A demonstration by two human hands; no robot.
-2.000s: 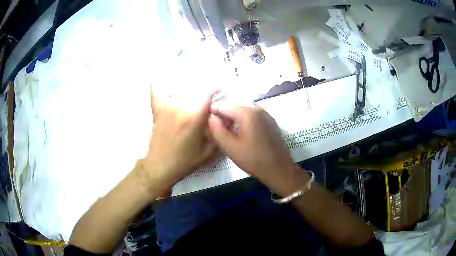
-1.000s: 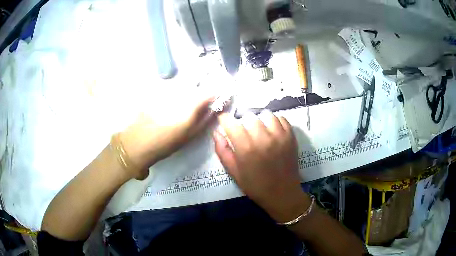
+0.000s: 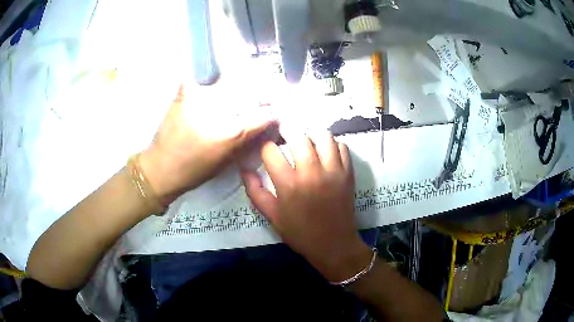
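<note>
White garment cloth [image 3: 69, 144] is heaped at left and runs under my left hand, badly glared out. My left hand [image 3: 195, 144] lies on it, fingers pointing right to just below the needle area; glare hides its grip. My right hand [image 3: 308, 195] is palm down just right of it, fingers spread, tips near the lamp glare. A little white cloth shows between its thumb and forefinger. The grey-white sewing machine head [image 3: 292, 31] is above both hands. The needle and presser foot are lost in glare.
An orange-handled awl [image 3: 377, 82], a slotted dark metal tool [image 3: 458, 141], label strips [image 3: 462, 78] and black scissors [image 3: 549, 135] lie right of my hands. A grey-blue bar [image 3: 202, 50] hangs above my left hand. A printed ruler [image 3: 214, 220] runs along the front edge; yellow-framed bin [image 3: 491, 233] below right.
Both hands first worked together below the machine, then moved to the needle area. Since then my right hand has shifted slightly left and my left hand has spread wider over the cloth. The view has shifted too.
</note>
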